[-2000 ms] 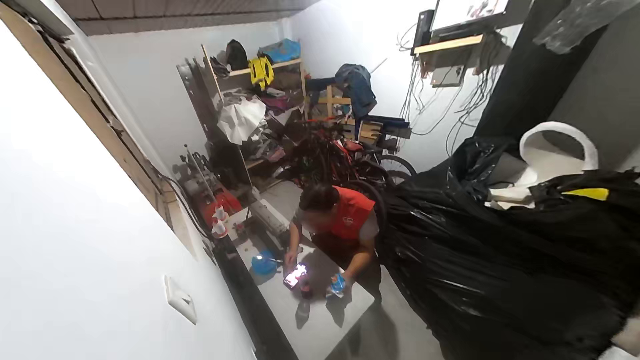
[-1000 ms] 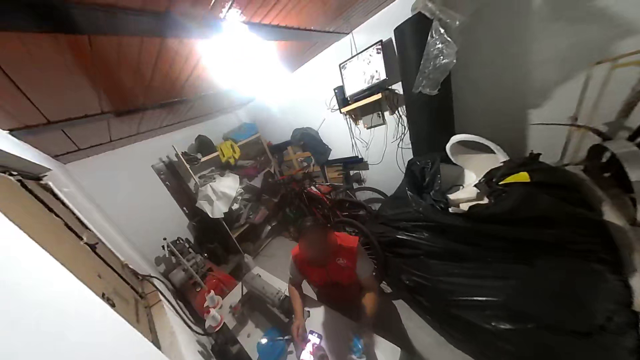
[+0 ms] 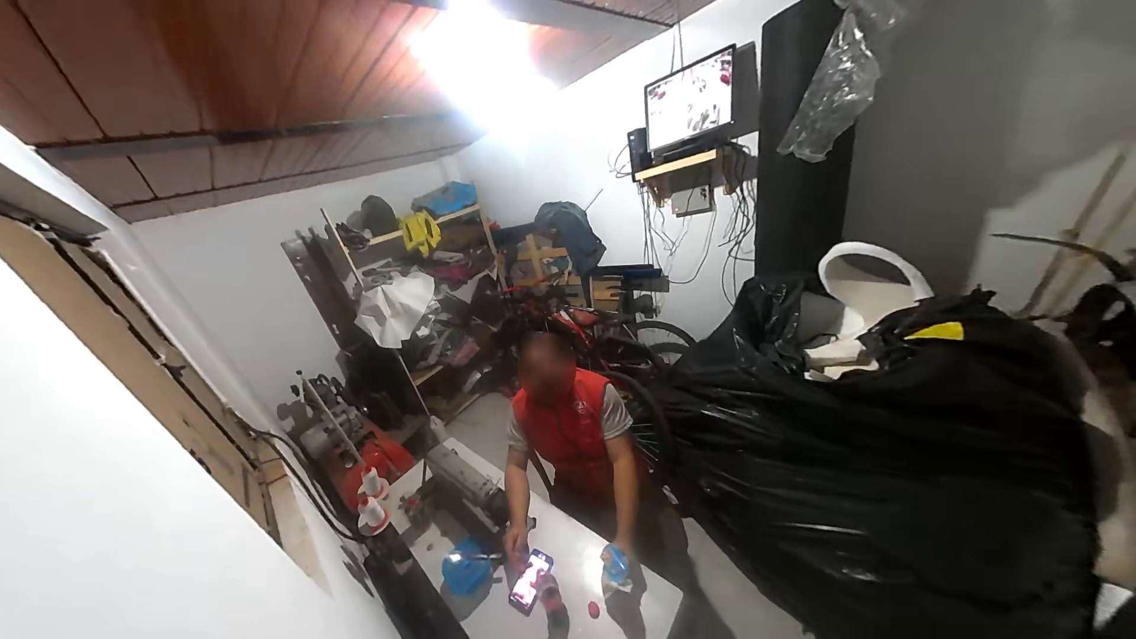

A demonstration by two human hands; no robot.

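Neither of my hands is in view. Below, a person in a red vest [image 3: 568,422] sits at a white table [image 3: 568,532] with a sewing machine [image 3: 466,475]. One hand [image 3: 516,541] of that person is beside a smartphone [image 3: 531,581] with a lit screen, lying on the table. The person's other hand is at a small blue item [image 3: 614,564], whose kind I cannot tell. A dark bottle-like object [image 3: 550,593] stands next to the phone, and a small red piece [image 3: 594,610] lies to its right. Another blue object [image 3: 467,568] is left of the phone.
Large black plastic bags [image 3: 870,479] fill the right side. Bicycles [image 3: 621,346] stand behind the person, near cluttered shelves [image 3: 444,266]. White thread cones [image 3: 373,513] are by the left wall. A screen [image 3: 690,102] hangs above a small wooden shelf [image 3: 679,166].
The view has tilted up strongly, bringing the ceiling and lamp into sight. The seated person's head, bent over the table two seconds ago, is now raised.
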